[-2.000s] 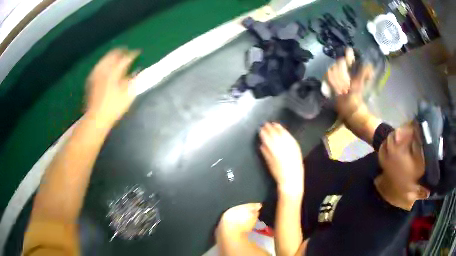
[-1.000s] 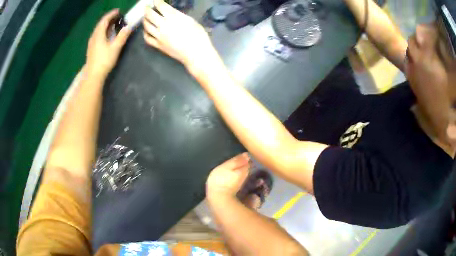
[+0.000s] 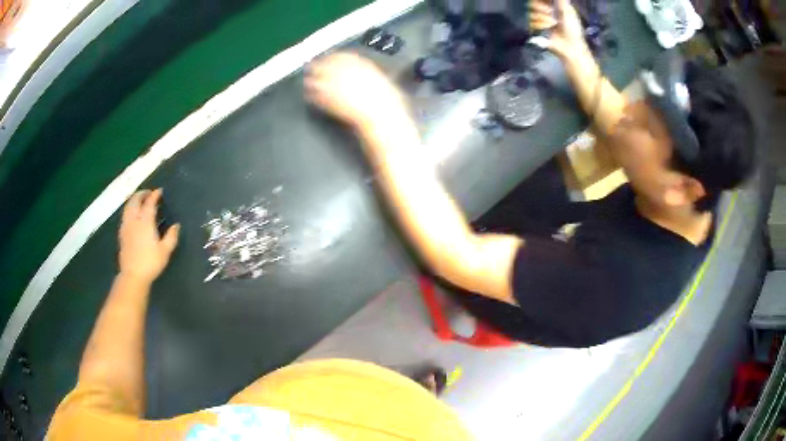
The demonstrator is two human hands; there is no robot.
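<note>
My left hand (image 3: 146, 239) is bare and lies over the dark bench top (image 3: 185, 353), beside the pale edge strip. Its thumb and fingers are apart, and I make out no object held in it. A loose heap of thin silvery metal pieces (image 3: 246, 243) lies on the bench to the right of my left hand, not touching it. My right hand is out of the picture.
A neighbour's arm (image 3: 405, 172) reaches over the bench, its hand near the pale strip (image 3: 207, 112). Small black parts (image 3: 383, 40) lie beyond that hand. A large black pile (image 3: 474, 52) and a round mesh disc (image 3: 515, 101) lie farther right. A red stool (image 3: 448, 323) stands below.
My left hand has come back from the far pale strip, where it was near the neighbour's hand and a dark piece. My right hand has left the view. The neighbour's hand has moved away from mine.
</note>
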